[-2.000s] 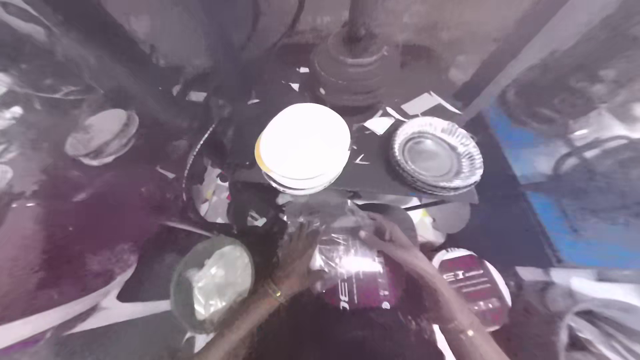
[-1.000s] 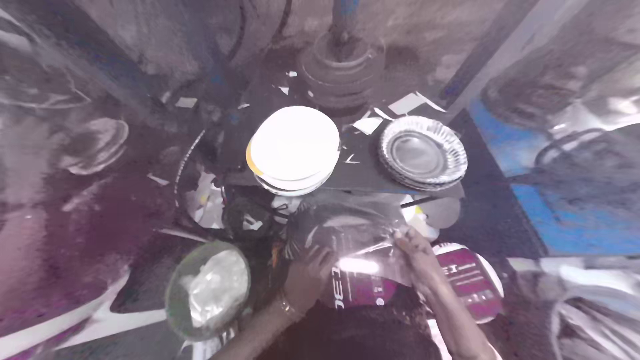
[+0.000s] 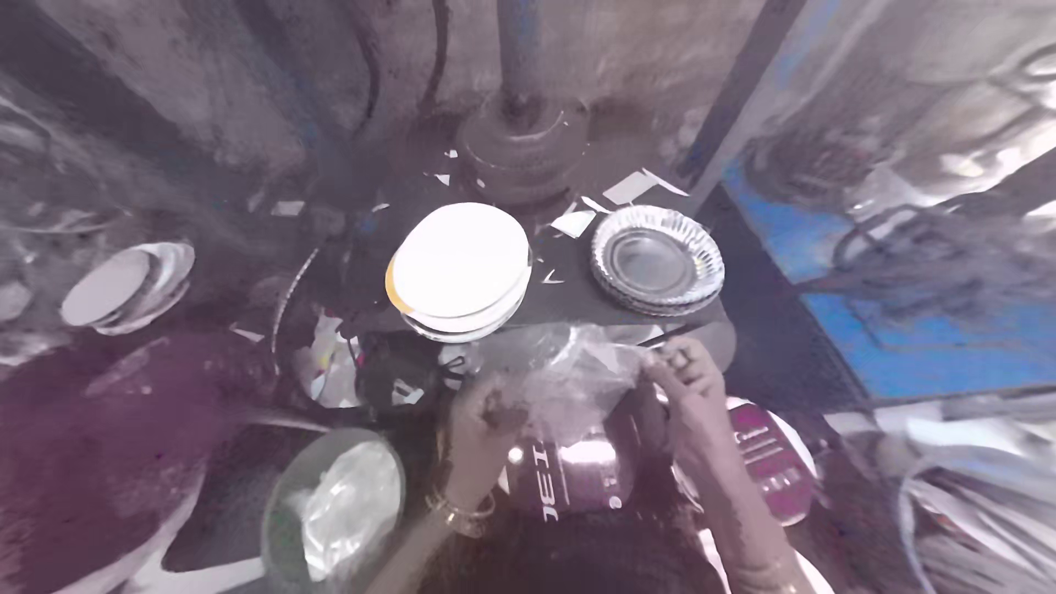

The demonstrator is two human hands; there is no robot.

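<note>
A clear plastic bag (image 3: 569, 371) is stretched between my two hands, above a maroon printed package (image 3: 569, 478) low in the middle. My left hand (image 3: 491, 412), with bangles at the wrist, touches the bag's left side; whether its fingers grip is blurred. My right hand (image 3: 685, 371) pinches the bag's right edge. Beyond the bag stands a stack of white discs (image 3: 462, 260), with a yellow edge showing at its left. To the right of that stack lies a stack of silver foil-like plates (image 3: 657, 257) with fluted rims.
A round tub (image 3: 285, 495) holding crumpled clear plastic stands at lower left. Another maroon-and-white printed item (image 3: 771, 462) lies right of my right forearm. White paper scraps (image 3: 629, 188) litter the dark surface near a machine's round base (image 3: 524, 140). More plates (image 3: 111, 289) are at far left.
The clear bag, lying lower over the maroon package two seconds ago, is now raised and held out between my hands. My right hand has moved up and away to the bag's right edge.
</note>
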